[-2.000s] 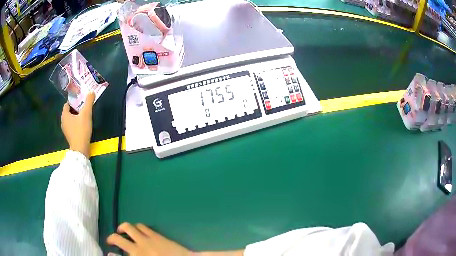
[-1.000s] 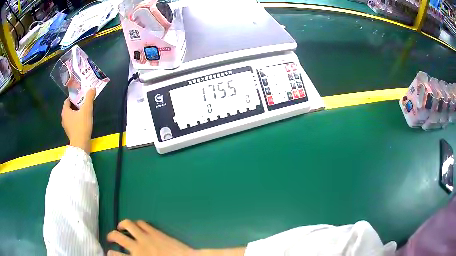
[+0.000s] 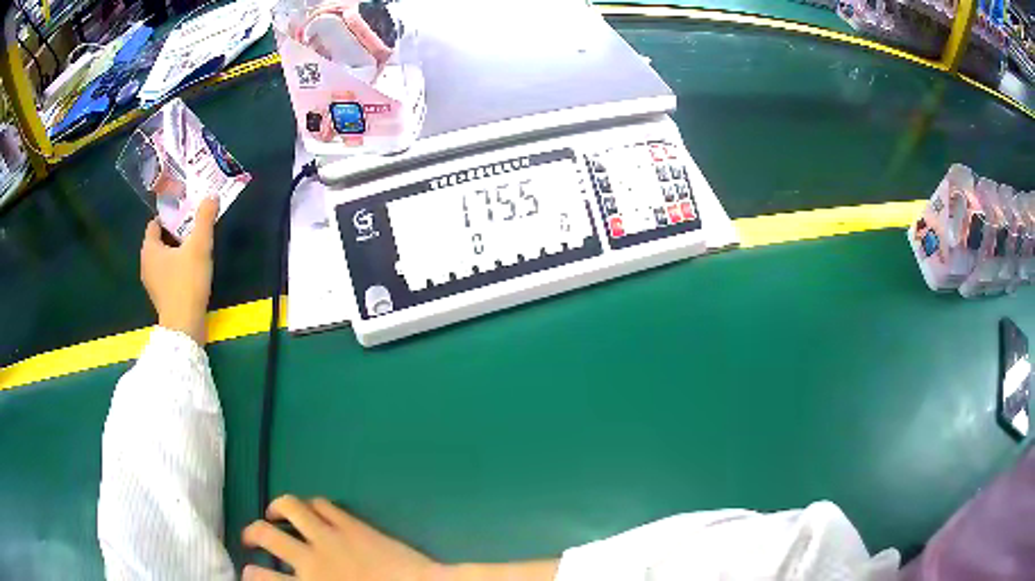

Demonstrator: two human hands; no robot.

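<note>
My left hand [image 3: 182, 267] holds a clear smartwatch pack [image 3: 187, 170] by its lower edge, over the dark belt left of the scale. A second smartwatch pack [image 3: 350, 80] stands on the left part of the scale pan [image 3: 511, 68]. The digital scale's display [image 3: 488, 221] reads 175.5, with zeros below. The keypad [image 3: 645, 193] is right of it. My right hand [image 3: 329, 550] rests at the bottom on the green bench, fingers spread, with nothing seen in it. Its fingertips are near the black power cord [image 3: 270, 397].
A row of several smartwatch packs [image 3: 951, 233] stands at the right. A flat black object [image 3: 1014, 380] lies below them. Papers [image 3: 204, 51] and blue items lie at the upper left. Yellow rails [image 3: 829, 222] edge the belt. A purplish sleeve or cloth [image 3: 976, 528] shows at the lower right.
The view has shifted slightly. My left hand still holds its pack, turned slightly. The pack on the pan and my right hand stay in place.
</note>
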